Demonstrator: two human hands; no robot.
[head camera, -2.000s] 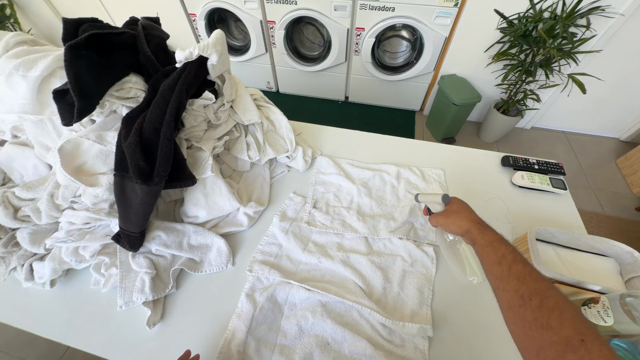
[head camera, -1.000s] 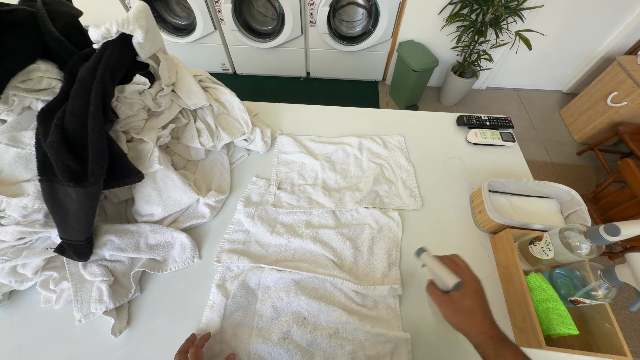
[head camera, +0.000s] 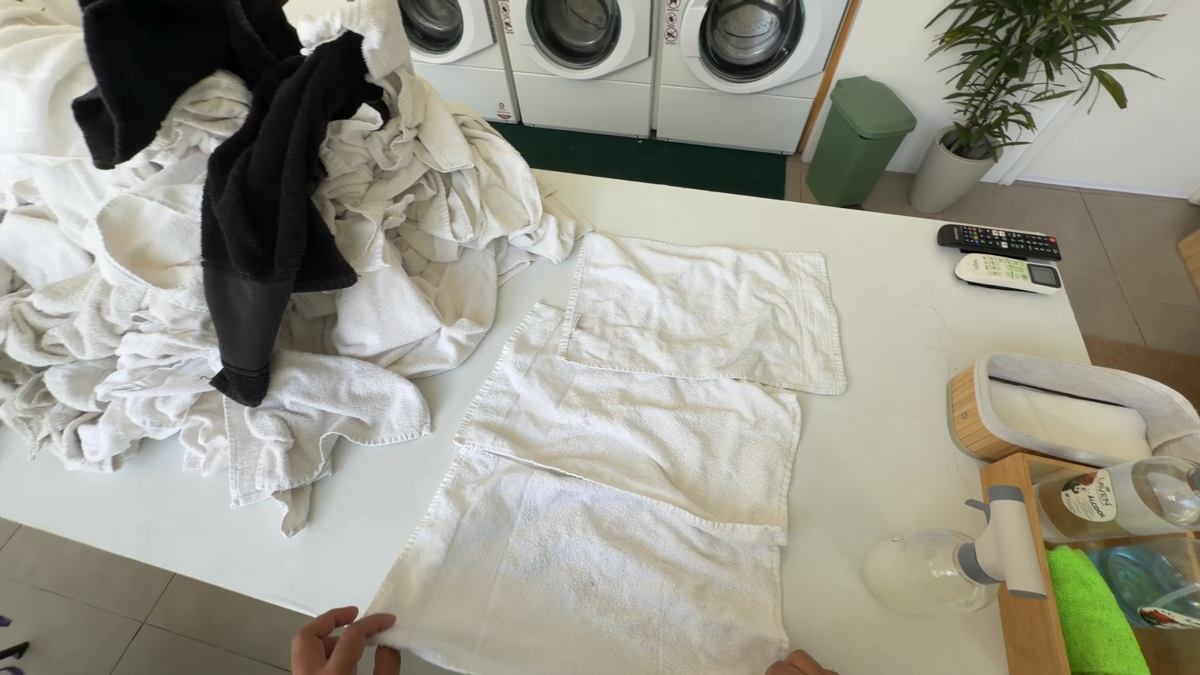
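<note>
Three white terry towels lie flat in an overlapping column: a far one (head camera: 703, 314), a middle one (head camera: 647, 431) and a near one (head camera: 600, 572). At the near towel's lower left corner, my left hand (head camera: 342, 642) pinches the edge between thumb and fingers. Only the knuckles of my right hand (head camera: 800, 664) show at the bottom edge, by the towel's lower right corner; its fingertips are hidden. A clear spray bottle (head camera: 928, 570) with a white and grey head stands right of the towels. Left of them rises a heap of crumpled white towels (head camera: 412, 309) with black cloths (head camera: 272, 178) on top.
Two remote controls (head camera: 999, 241) lie at the far right table edge. Nearer are an oval lined basket (head camera: 966, 412) and a wooden box (head camera: 1022, 600) holding bottles and a green cloth (head camera: 1092, 609). Beyond the table stand washing machines (head camera: 586, 94), a green bin (head camera: 858, 141) and a potted plant (head camera: 952, 169).
My right hand held the spray bottle over the far towel, then right of the towels; now the bottle stands released on the table. Both hands are at the near towel's lower corners.
</note>
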